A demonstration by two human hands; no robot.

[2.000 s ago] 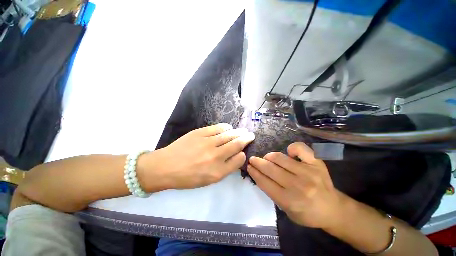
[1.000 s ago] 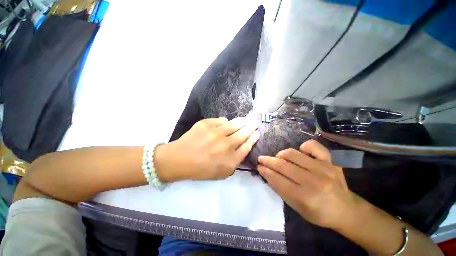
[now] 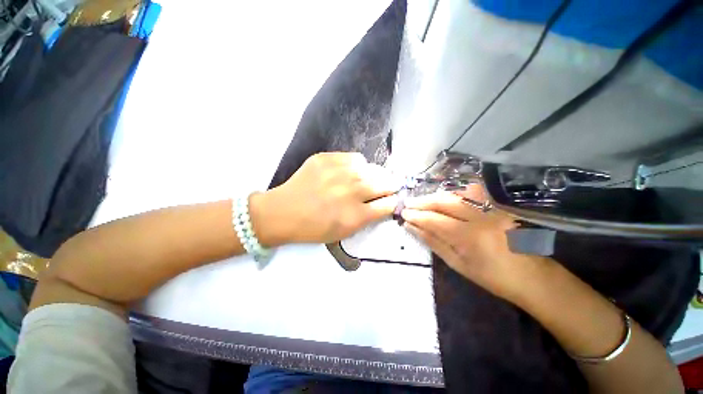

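Observation:
A dark garment piece (image 3: 339,108) lies under the sewing machine's needle area and reaches up behind the head; more dark cloth hangs over the table's front edge at right. My left hand (image 3: 331,196) lies flat on it, fingertips beside the presser foot (image 3: 416,182). My right hand (image 3: 470,238) pinches the cloth edge just in front of the foot, its fingertips close to my left ones and partly under the machine head. The white sewing machine (image 3: 478,69) with blue areas fills the upper right.
Stacked dark cut pieces (image 3: 62,138) lie at the left on brown and blue material. A ruler strip (image 3: 285,358) runs along the table's front edge. A curved slot or dark part (image 3: 344,258) shows in the table below my left hand.
Both hands have moved away from me towards the needle with the cloth. The cloth has fed further back, uncovering the curved dark part on the table.

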